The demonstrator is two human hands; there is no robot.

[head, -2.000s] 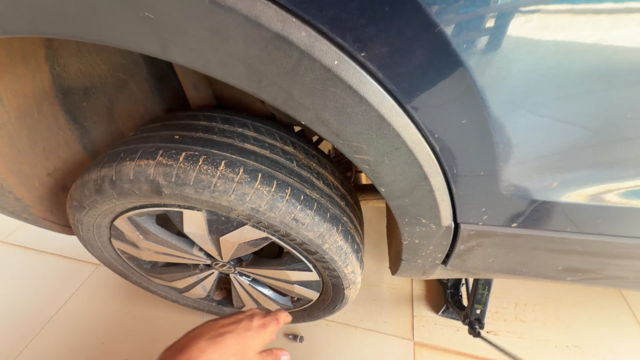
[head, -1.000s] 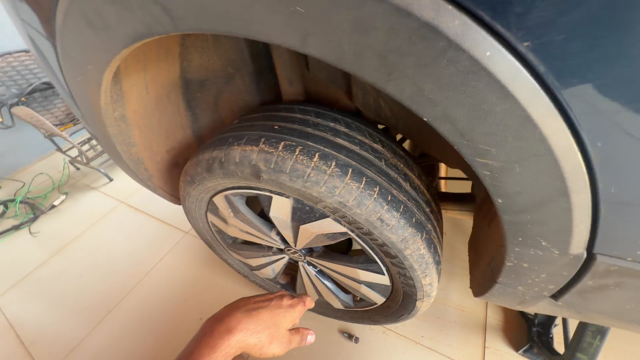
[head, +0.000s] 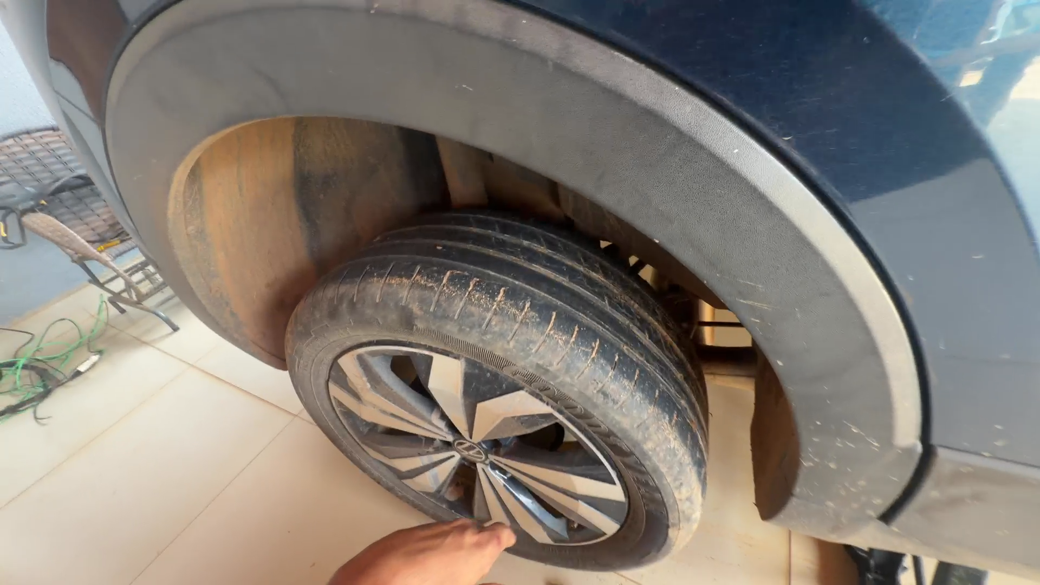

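My left hand reaches up from the bottom edge, its curled fingertips beside the lower rim of a car wheel with a two-tone alloy rim. Whether anything sits between the fingers cannot be told, as the palm side is hidden. The dusty black tyre leans at a slant under the grey plastic wheel-arch trim. A shiny strip shows along a lower spoke, near my fingers. My right hand is out of view.
Part of a black jack stands beneath the sill at the lower right. The dark blue car body fills the upper right. On the tiled floor at the left lie green and black cables, near a metal-legged chair.
The view has swung left and nearer the wheel arch. A small dark cylindrical piece on the floor beside my hand, seen in both earlier frames, no longer shows clearly.
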